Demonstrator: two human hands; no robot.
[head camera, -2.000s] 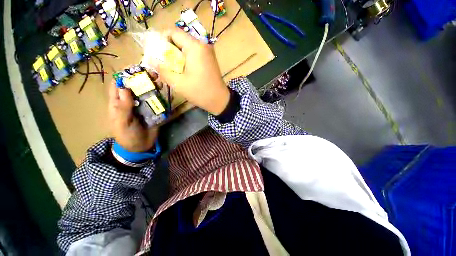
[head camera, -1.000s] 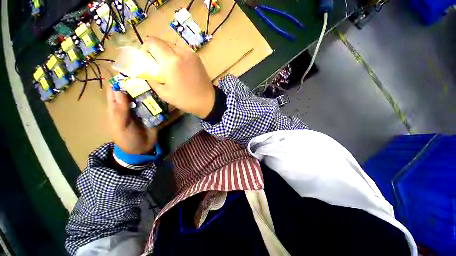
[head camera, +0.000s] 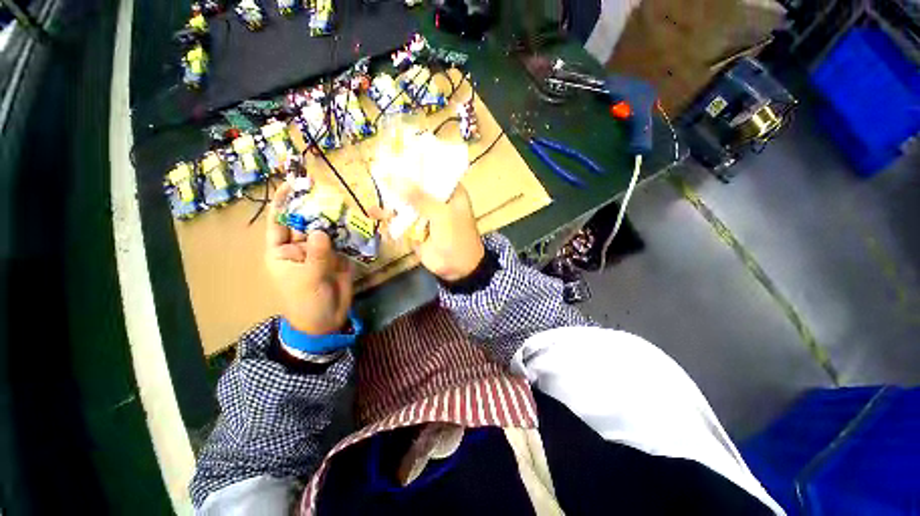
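Observation:
My left hand (head camera: 311, 282), with a blue strap at the wrist, holds a power supply board (head camera: 348, 230) with yellow and blue parts, tilted above the cardboard sheet (head camera: 232, 287). My right hand (head camera: 447, 234) is just right of the board and holds a white tissue or wipe (head camera: 422, 166). The wipe is overexposed, so its shape and anything inside it cannot be told. A small wired board (head camera: 467, 121) with red and white parts lies at the sheet's right side.
Several boards stand in a row (head camera: 247, 159) along the sheet's far edge. More lie on a black mat (head camera: 272, 76) beyond. Blue-handled pliers (head camera: 565, 161) lie open to the right, near a glue gun (head camera: 634, 113) with a pale cable. A black device (head camera: 741, 111) stands beyond the bench edge.
The view has shifted, showing more of the bench's far side. The right hand and wipe have moved off the held board to its right. The left hand still holds the board, now turned differently.

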